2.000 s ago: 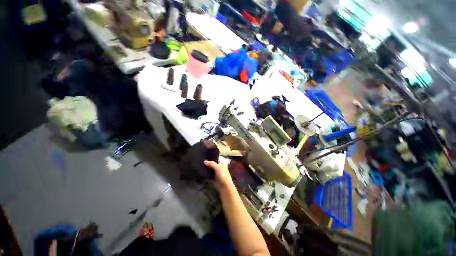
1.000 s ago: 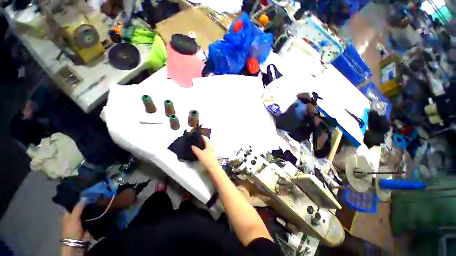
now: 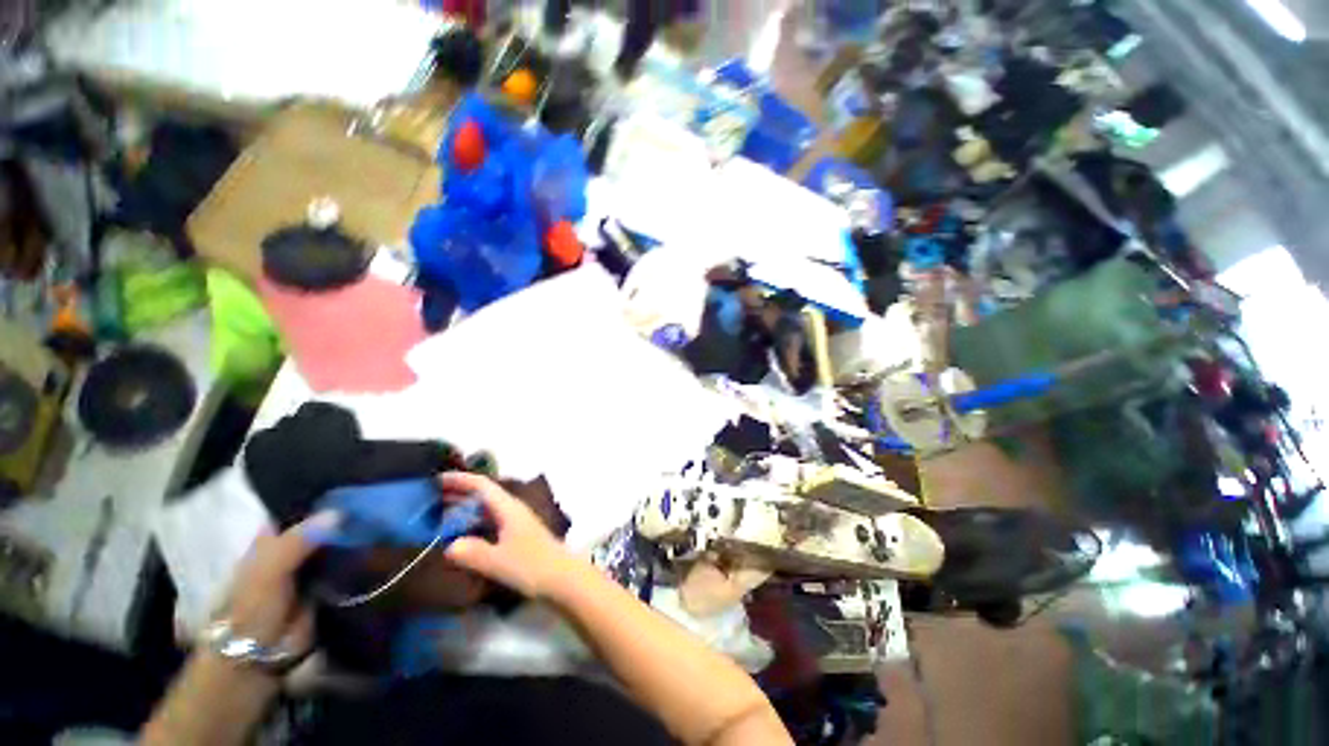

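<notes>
A bundle of black and brown cut panels (image 3: 328,455) with a blue separator sheet (image 3: 382,513) lies across the front of the white-covered table, close to my body. My left hand (image 3: 277,580), with a metal bracelet at the wrist, holds its left side. My right hand (image 3: 503,536) grips the blue part on its right side. A thin pale strip or cord (image 3: 394,579) curves across the bundle between my hands. The picture is blurred, so single layers cannot be told apart.
A sewing machine (image 3: 787,536) stands right of my right hand. Behind are a pink sheet (image 3: 343,328) with a black round item, a blue plastic bag (image 3: 496,204) and brown cardboard (image 3: 306,182). A black fan (image 3: 1006,561) and green sack (image 3: 1079,350) are at the right.
My left hand has come up from the lower left with the blue, black and brown bundle onto the table. My right hand has moved left and now grips it too. The view has turned.
</notes>
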